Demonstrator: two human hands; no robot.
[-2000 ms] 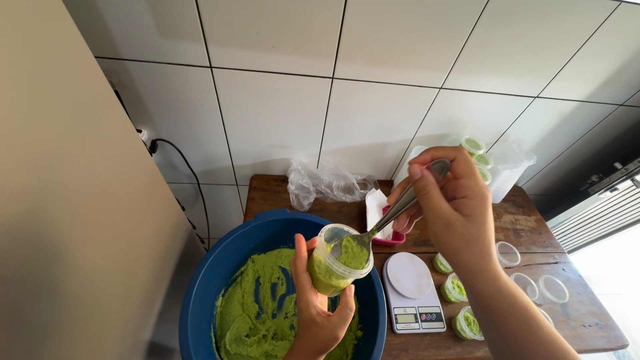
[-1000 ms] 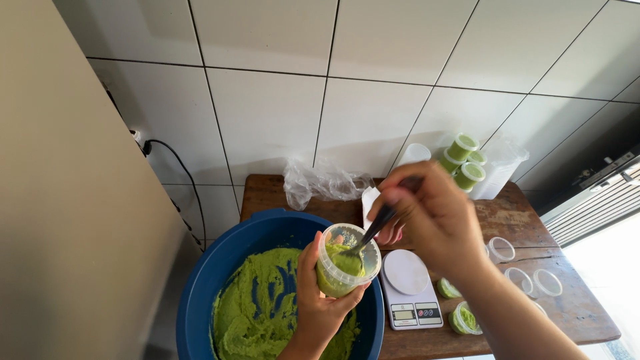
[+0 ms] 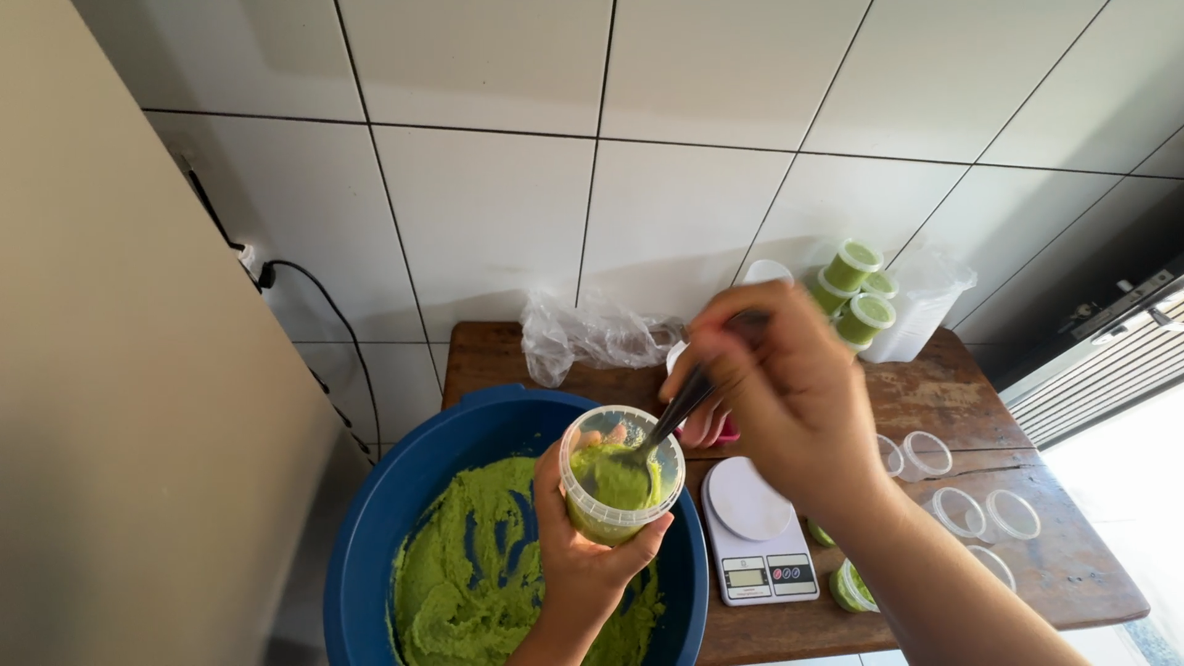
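Note:
My left hand [image 3: 592, 555] grips a clear plastic cup [image 3: 615, 523] partly filled with green paste [image 3: 620, 476], tilted above a blue plastic basin [image 3: 356, 518]. The basin holds a large mass of the same green paste [image 3: 462, 592]. My right hand [image 3: 777, 388], slightly blurred, is closed around the handle of a metal spoon [image 3: 684, 407]; the spoon's bowl rests in the paste inside the cup. Right of the basin, a white digital kitchen scale [image 3: 751, 504] stands on the wooden table [image 3: 943, 388].
Stacked, lidded green-filled cups [image 3: 865, 317] stand near the wall beside a clear plastic bag [image 3: 916, 305]. Another crumpled bag [image 3: 587, 338] lies behind the basin. Several clear lids [image 3: 1013, 514] and a green-filled cup [image 3: 853, 587] are on the right. A pink item [image 3: 726, 432] is partly hidden.
The spoon has gone from the cup's rim, where it stood two seconds ago, down into the paste. My left hand still holds the cup over the basin.

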